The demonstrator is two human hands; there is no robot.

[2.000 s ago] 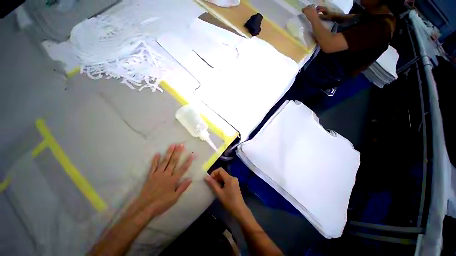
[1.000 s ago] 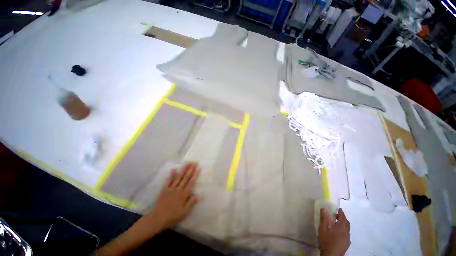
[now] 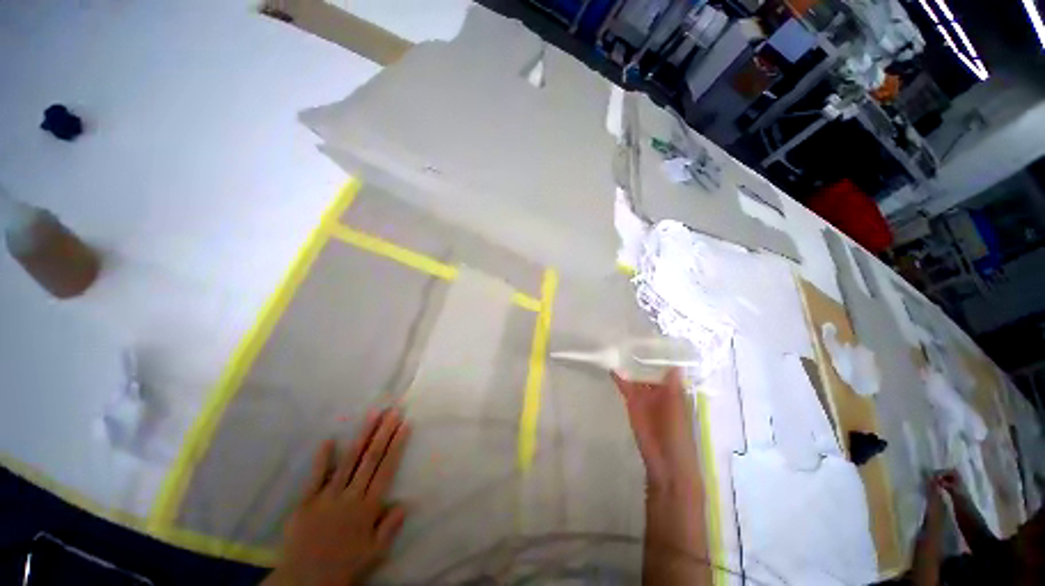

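Note:
My right hand (image 3: 659, 418) holds the clear squeeze bottle (image 3: 642, 355) above the grey work area, its long thin tip pointing left. My left hand (image 3: 344, 504) lies flat with spread fingers on the grey vest panel (image 3: 470, 366), which blends into the grey surface. Yellow marking tape (image 3: 535, 389) frames the area. The tangled pile of narrow white strips (image 3: 676, 280) lies just beyond the bottle.
Large grey panels (image 3: 458, 126) lie at the far side. A brown-orange bottle (image 3: 55, 258), a dark lump (image 3: 62, 123) and a crumpled white scrap (image 3: 124, 406) are at left. White cut pieces (image 3: 796, 504) lie at right. Another person's hands (image 3: 945, 486) show at lower right.
The view has swung left from the white stack. My right hand has taken hold of the clear bottle and raised it over the work area. My left hand stays flat on the grey fabric.

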